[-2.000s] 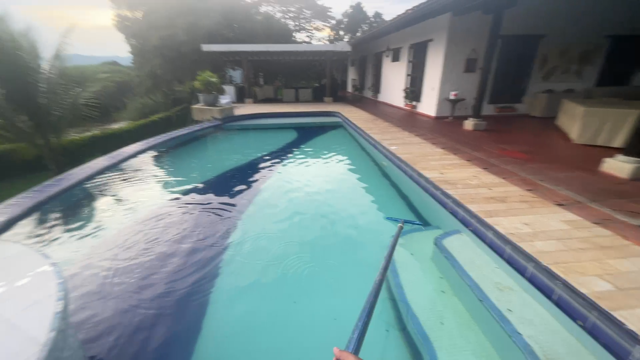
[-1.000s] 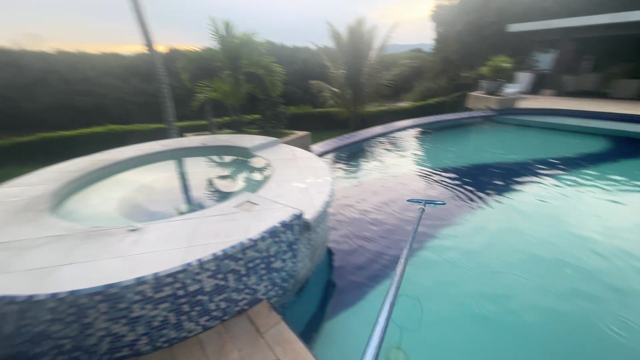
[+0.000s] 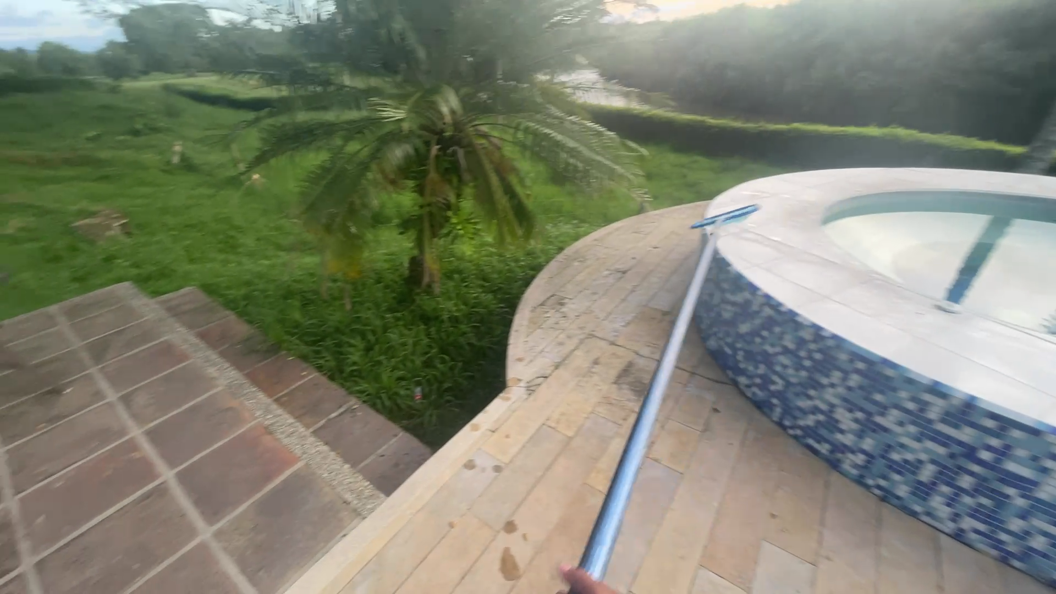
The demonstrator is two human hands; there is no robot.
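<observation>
At the bottom edge of the head view, a small part of my right hand (image 3: 587,582) shows, closed around a long blue and silver pole (image 3: 652,404). The pole slants up and away to the right, above the tiled deck. Its narrow blue crosspiece (image 3: 726,217) appears in front of the left rim of the raised round pool; whether the two touch I cannot tell. Most of my right hand lies below the frame, and my left hand is out of view.
The raised round pool's blue mosaic wall (image 3: 874,421) curves along the right. Pale stone deck tiles (image 3: 569,462) end at a curved edge. Reddish tiled steps (image 3: 190,421) lie lower left. Grass (image 3: 165,231) and a palm (image 3: 429,165) stand beyond, with a hedge (image 3: 792,140) behind.
The view has swung far left, from the large pool to the round pool and the lawn. The pole's crosspiece, earlier over the large pool, is now by the round pool's rim.
</observation>
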